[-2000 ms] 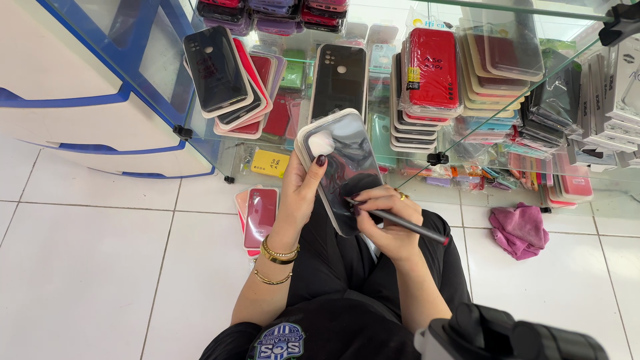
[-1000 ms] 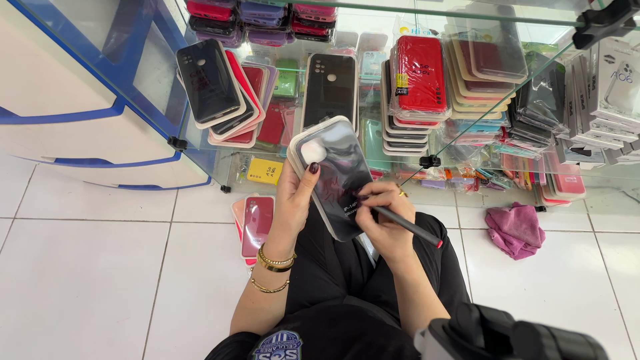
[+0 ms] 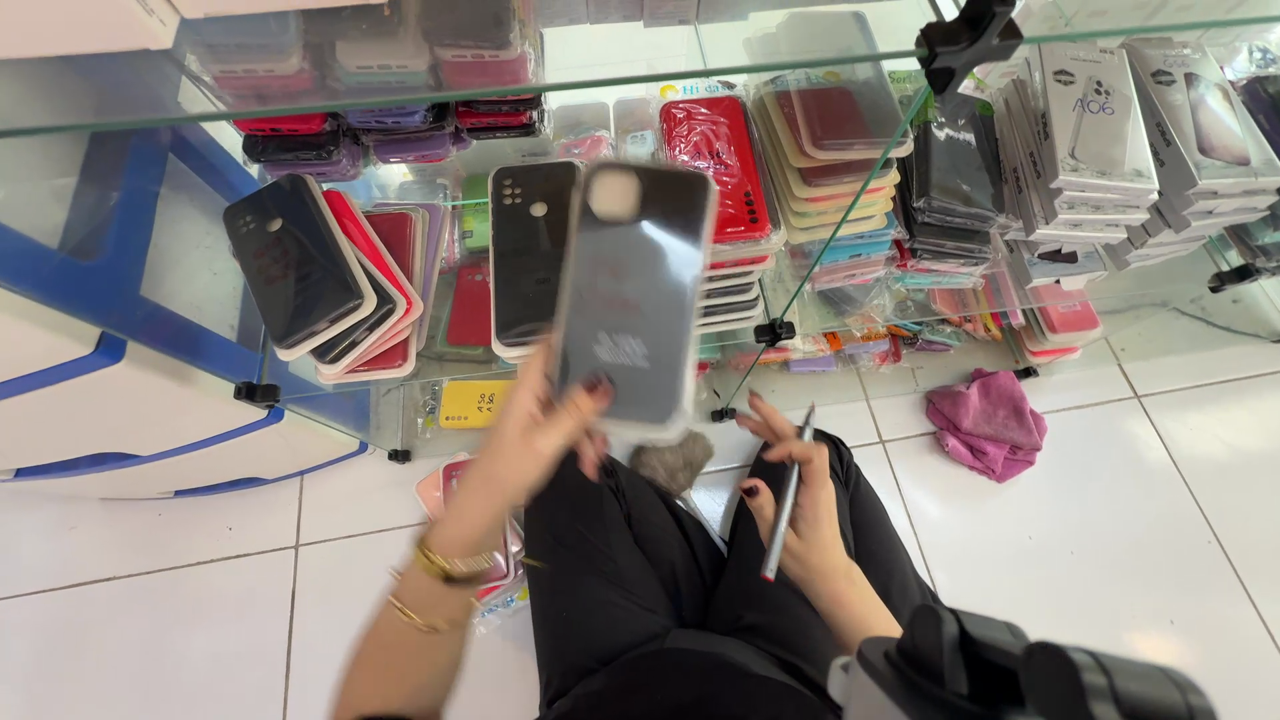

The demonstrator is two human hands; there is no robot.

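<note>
My left hand (image 3: pixel 545 425) holds a black phone case in clear packaging (image 3: pixel 635 300) by its lower left edge, with light writing on its lower part; it is somewhat blurred. The case is raised in front of the shelf, overlapping a black phone case (image 3: pixel 532 255) that lies on the shelf. To the right, above my right thigh, my right hand (image 3: pixel 805 500) holds a grey marker pen (image 3: pixel 790 495) between thumb and fingers, some fingers spread. The pen is apart from the case.
A glass shelf edge (image 3: pixel 620 75) crosses above. Fanned cases (image 3: pixel 300 265) lie left, red packaged cases (image 3: pixel 715 165) at centre, white boxes (image 3: pixel 1095 130) right. A yellow case (image 3: pixel 475 403) lies low. A pink cloth (image 3: pixel 990 425) and more cases sit on the floor. A black device (image 3: pixel 1020 670) juts in bottom right.
My left hand has lifted the packaged case up toward the shelf. My right hand, which held the pen against the case, is now away from it to the right. The view has moved closer to the shelf.
</note>
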